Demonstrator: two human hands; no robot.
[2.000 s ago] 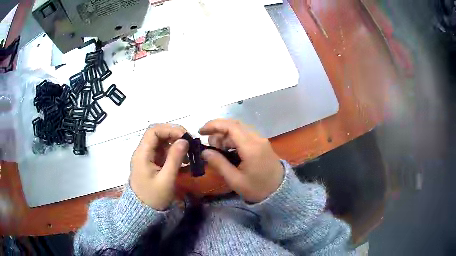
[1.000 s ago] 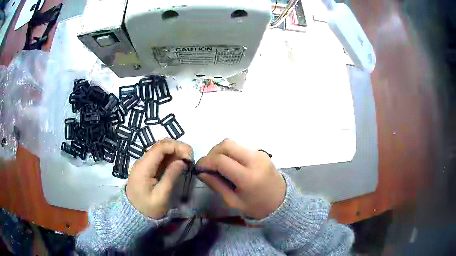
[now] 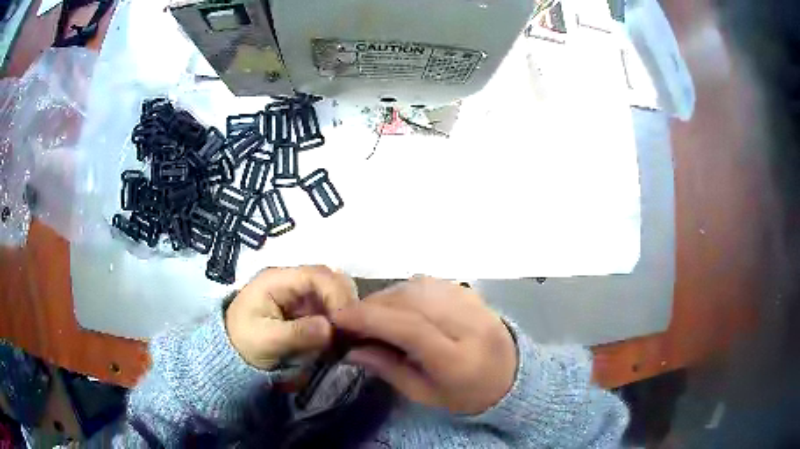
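Note:
My left hand and my right hand meet low in the middle, near my body at the table's front edge. Between their fingers is a dark strap piece, blurred and mostly covered by the hands; a black strip hangs below my left fingers. Whether a buckle is on it I cannot tell. Black slide buckles lie in a dense pile on the left, with looser ones spread toward the middle; one buckle lies apart at the pile's right.
The sewing machine head with its CAUTION label is at the top. Red marking shows beneath it. A crinkled clear plastic bag lies left of the buckles. The reddish-orange table edge runs around the white and grey bed.
The view has swung, so the machine head and buckles sit differently in the picture. My hands are lower and closer together, covering more of the strap piece.

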